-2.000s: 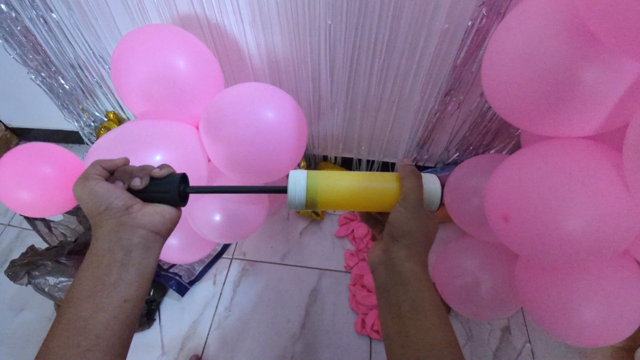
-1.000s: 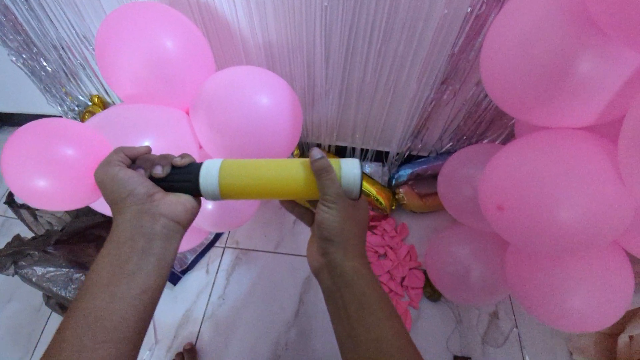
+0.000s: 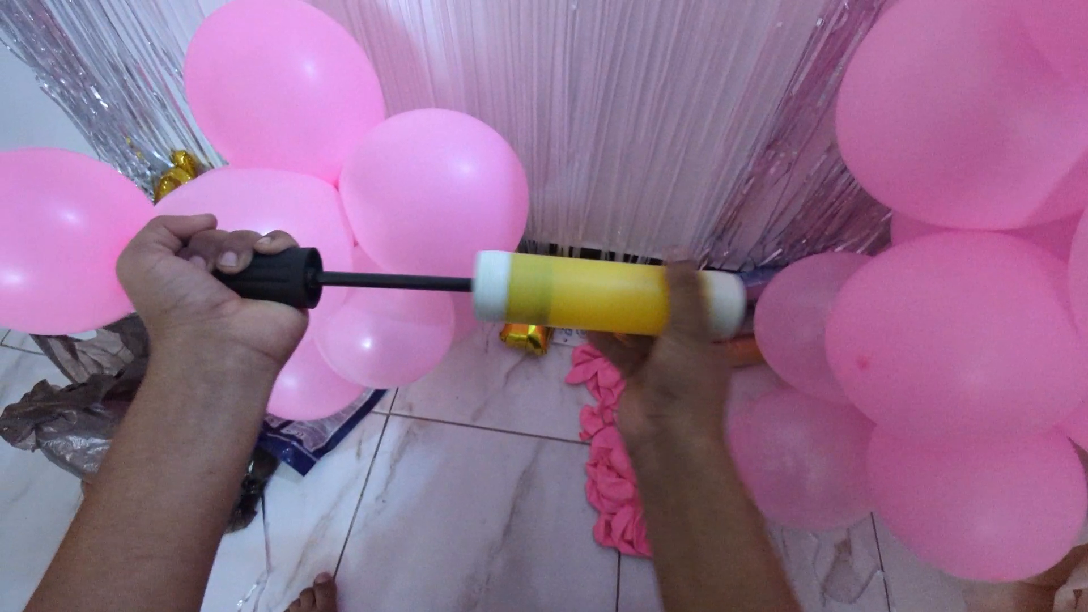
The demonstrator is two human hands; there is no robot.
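My left hand [image 3: 217, 272] is closed round the black handle [image 3: 280, 277] of a balloon hand pump. Its black rod stands out of the yellow barrel [image 3: 595, 293], which has white end caps and lies level across the view. My right hand [image 3: 671, 365] grips the barrel near its right end and looks blurred. Inflated pink balloons [image 3: 433, 191] hang together behind the pump on the left, and more pink balloons [image 3: 960, 314] cluster on the right. The pump's far tip is hidden near the right cluster.
Uninflated pink balloons [image 3: 614, 484] lie in a pile on the marble-look tile floor [image 3: 459, 501]. A crumpled dark plastic bag [image 3: 64, 421] and a blue-edged packet [image 3: 319, 438] lie at left. Behind hangs a foil fringe curtain [image 3: 586, 127], with gold foil balloons [image 3: 525, 337] at its foot.
One second ago the handle was pushed against the barrel; now the rod is drawn out, my hands are farther apart, and the barrel is farther right. Two seconds ago the rod was also out.
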